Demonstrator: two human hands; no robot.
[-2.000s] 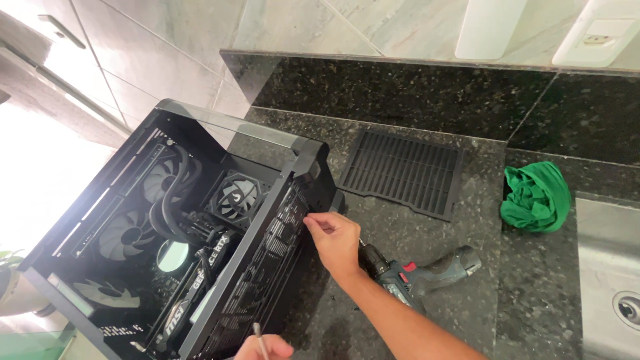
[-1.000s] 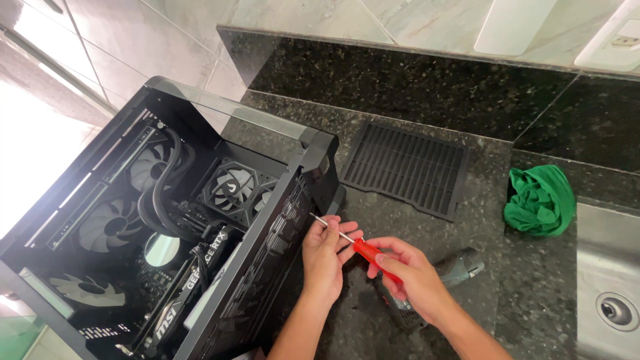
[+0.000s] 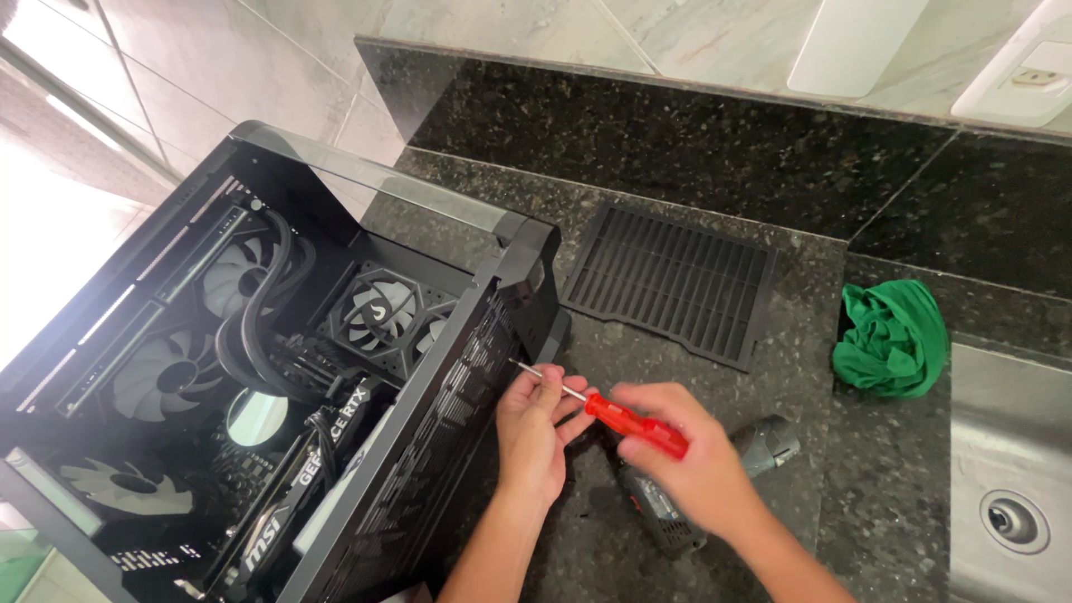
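A black computer case (image 3: 444, 209) lies with its open side up on the left, showing fans, tubes and an MSI graphics card (image 3: 285, 502). The red-handled screwdriver (image 3: 632, 423) points at the case's perforated panel (image 3: 444, 402), its tip at or very near a spot close to the corner; contact is unclear. My left hand (image 3: 536, 435) pinches the metal shaft beside the panel. My right hand (image 3: 691, 456) is around the red handle, slightly blurred. Whether a screw sits at the tip cannot be told.
A black slatted vent panel (image 3: 670, 280) lies on the dark granite counter behind my hands. A power drill (image 3: 662, 502) rests partly under my right forearm. To the right are a bunched green cloth (image 3: 892, 339) and a steel sink (image 3: 988, 419). A granite backsplash (image 3: 653, 142) runs behind.
Two seconds ago the left-most hand was low by the case and another was at the panel's corner. Since one second ago, both hands remain on the screwdriver at the panel.
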